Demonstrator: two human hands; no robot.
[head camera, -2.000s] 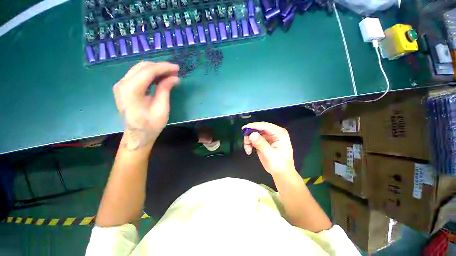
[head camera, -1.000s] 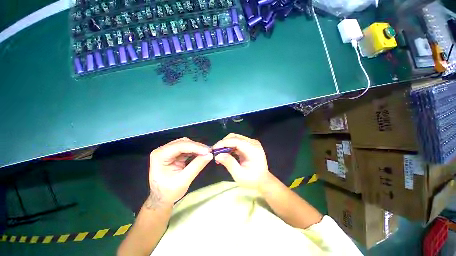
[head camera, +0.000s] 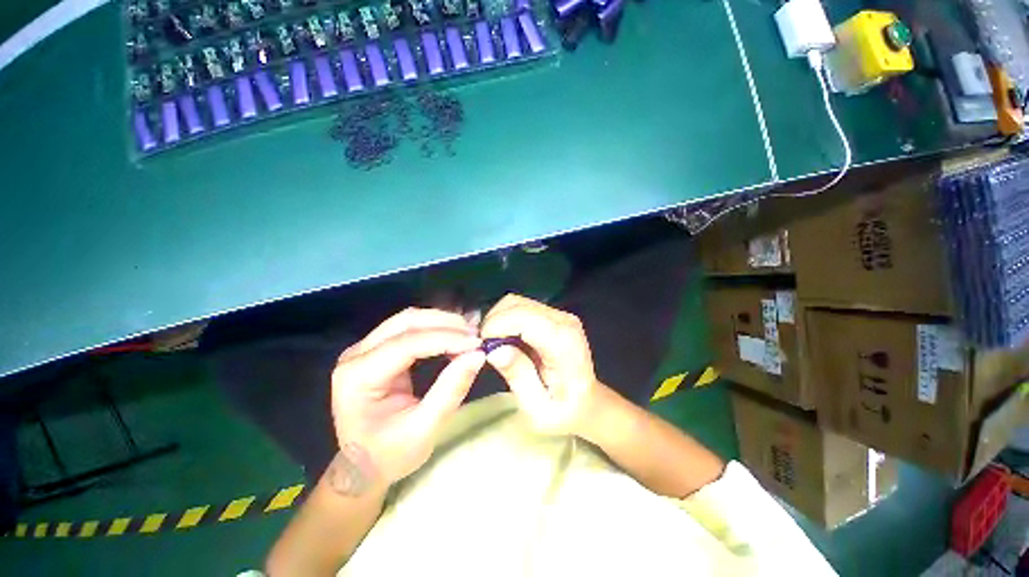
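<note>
My left hand (head camera: 395, 389) and my right hand (head camera: 539, 358) meet over my lap, below the bench edge. My right hand's fingertips grip a dark purple housing (head camera: 497, 344), mostly hidden by the fingers. My left thumb and fingertips are pinched at its left end; whether a small part is between them cannot be told. On the bench, the blister tray (head camera: 339, 95) holds rows of circuit boards (head camera: 231, 56) and a near row of purple units (head camera: 350, 72). Small black parts (head camera: 367, 133) lie scattered on the green mat in front of the tray.
Loose purple housings (head camera: 606, 16) lie right of the tray. Further right are a white adapter (head camera: 803, 28) with its cable and a yellow push-button box (head camera: 867, 54). Brown cartons (head camera: 880, 372) and ribbed stacked trays (head camera: 991, 248) stand at the right. The bench edge (head camera: 451, 266) runs beyond my hands.
My left hand has come from beside the small black parts down to the housing in my right hand. Both hands then stay together. The view has shifted, so the tray sits higher.
</note>
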